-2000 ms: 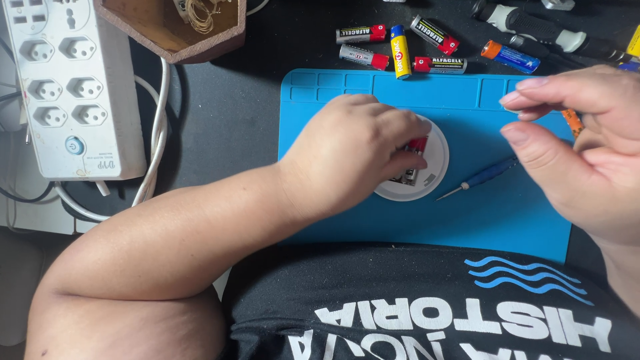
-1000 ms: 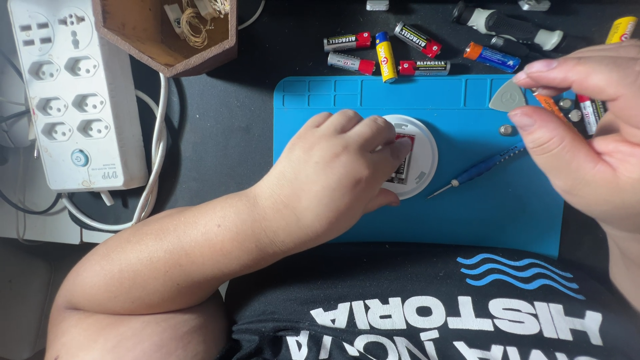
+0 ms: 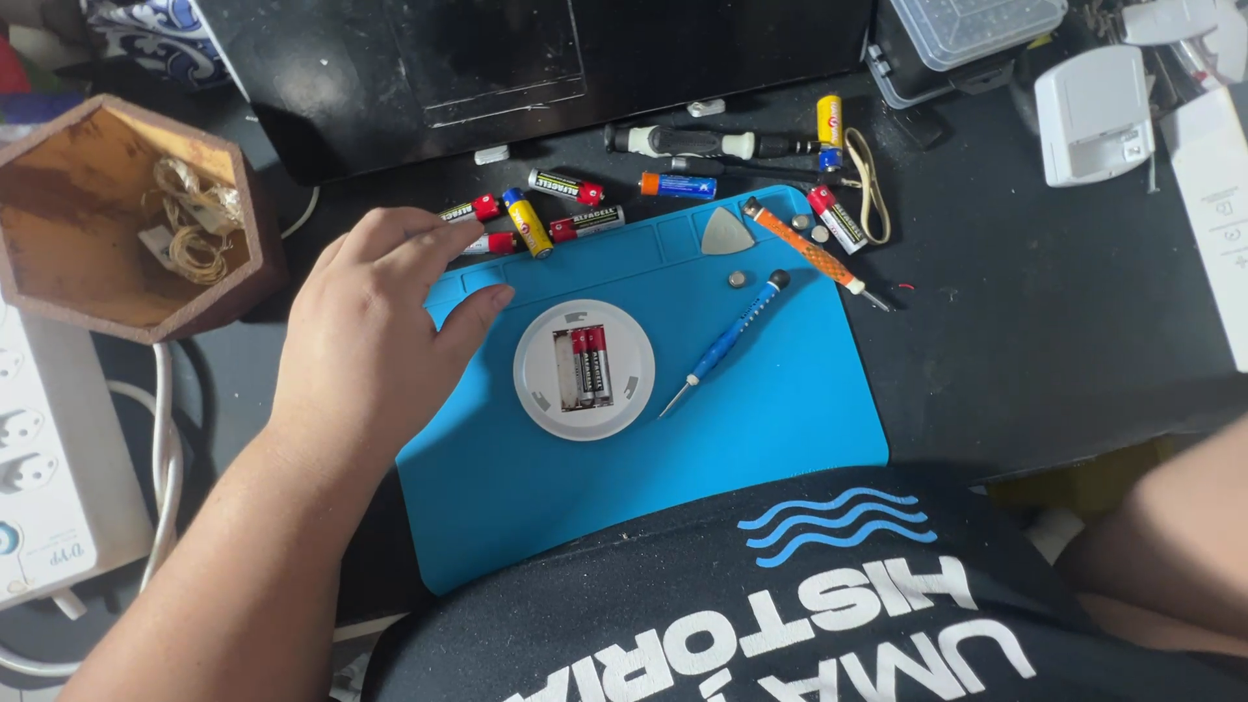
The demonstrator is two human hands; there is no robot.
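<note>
My left hand (image 3: 375, 322) is above the left edge of the blue silicone mat (image 3: 546, 507), fingers apart, near several AA-size batteries (image 3: 588, 223) behind the mat. Nothing shows between its fingers. On the mat lies a round white plastic device (image 3: 531, 395) with its battery compartment facing up; two red-and-black batteries (image 3: 591, 366) fill two slots, and the left slot is bare. Beside it are a blue precision screwdriver (image 3: 726, 344), a grey triangular pick (image 3: 727, 233) and a button cell (image 3: 737, 279). My right hand is out of view; only its arm shows at the right edge.
A hexagonal box (image 3: 219, 302) with coiled wires stands at left, above a white power strip (image 3: 73, 458). An orange-handled tool (image 3: 804, 244) crosses the mat's right corner. Behind are a dark laptop-like panel (image 3: 507, 68), a screwdriver handle (image 3: 682, 142), a plastic case (image 3: 975, 29) and a white housing (image 3: 1092, 117).
My left hand has left the round device and moved toward the batteries behind the mat. My right hand has gone out of view. The pick it held a second ago lies on the mat. The view has shifted.
</note>
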